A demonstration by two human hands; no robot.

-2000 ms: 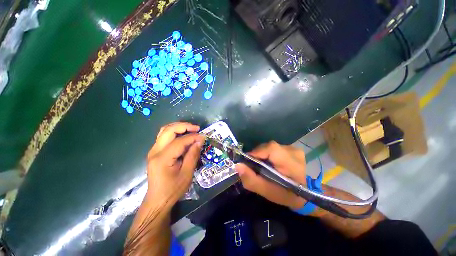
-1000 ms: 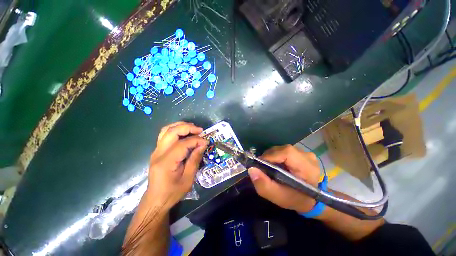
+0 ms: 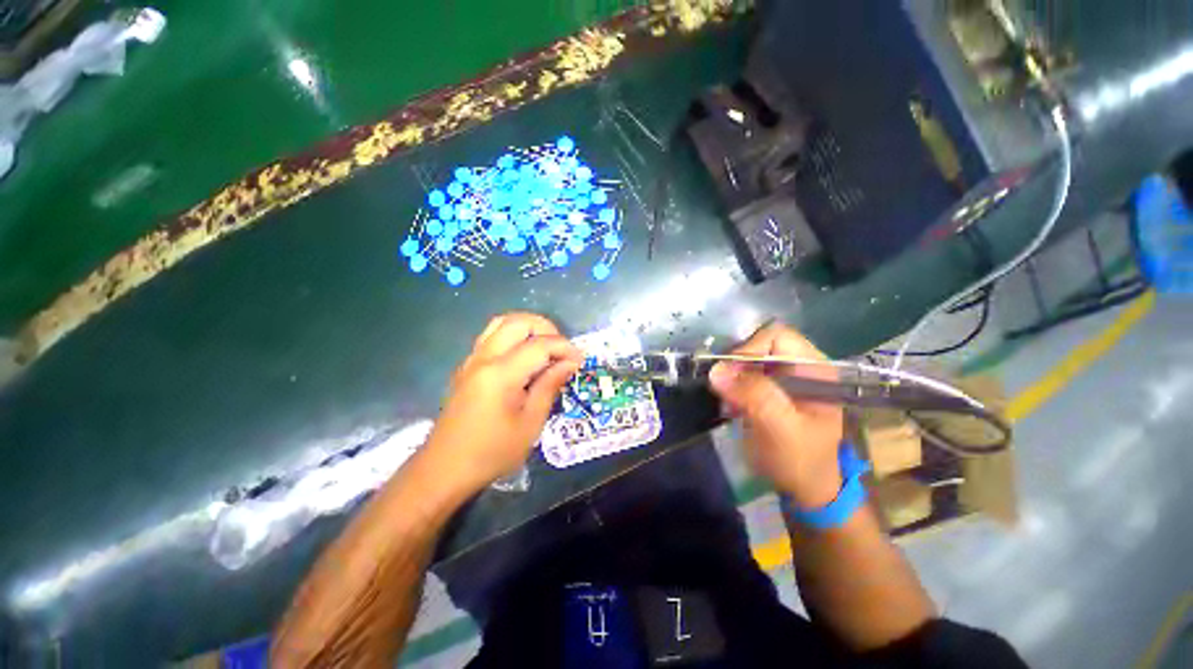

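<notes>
The open white housing with its green circuit board lies near the bench's front edge. My left hand is at its upper left side, thumb and fingertips close together at the board; whether they pinch a small part is hidden. My right hand grips the soldering iron, which points left over the upper part of the board. The exact tip contact is blurred. A blue wristband is on my right wrist. A pile of blue disc components with wire leads lies beyond the housing.
The dark soldering station stands at the back right, with a black stand holding silver bits. Clear plastic packaging lies at the front left. A worn rail borders the green conveyor. A cardboard box is below right.
The head view has turned and shifted, so the bench looks rotated and more of the station shows. The iron lies flatter across the board's top. My left hand stays at the housing.
</notes>
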